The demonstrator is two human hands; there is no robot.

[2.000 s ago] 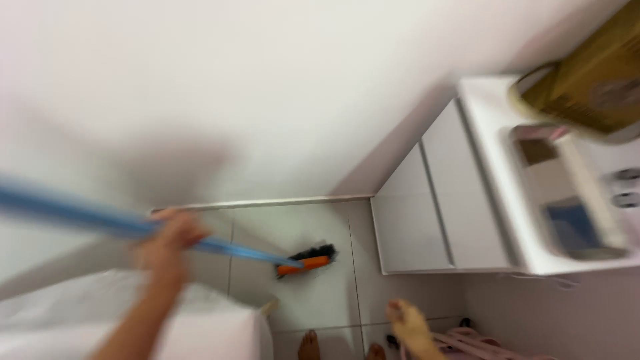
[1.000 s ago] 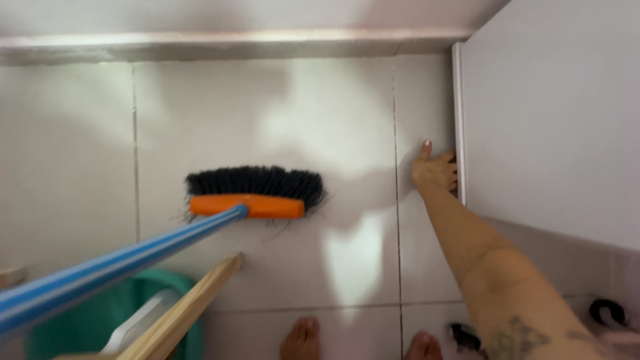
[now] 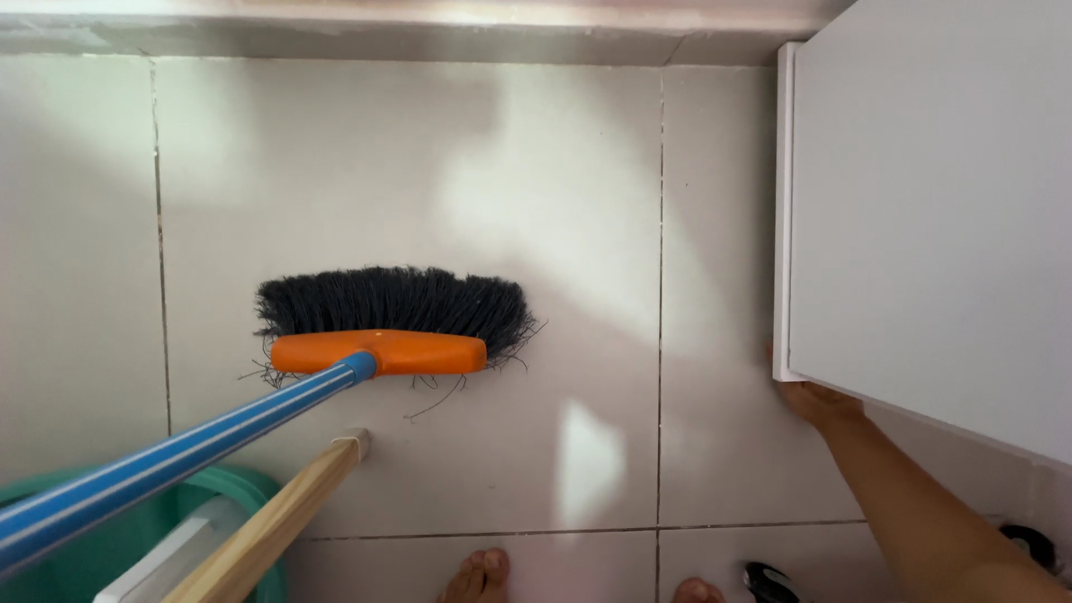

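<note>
A broom with an orange head and black bristles rests on the tiled floor, left of centre. Its blue striped handle runs out of view at the lower left. At the right, my right hand reaches to the lower corner of a white cabinet; its fingers are mostly hidden under or behind that corner. What they touch does not show. My left hand is outside the picture.
A green plastic basin stands at the lower left, with a white object and a wooden pole over it. Bare feet and dark wheels are along the bottom edge. A skirting ledge borders the floor.
A second ago the fingers of my right hand showed on the floor beside the cabinet; now the cabinet's corner hides them. My left hand, on the broom handle two seconds ago, has left the view.
</note>
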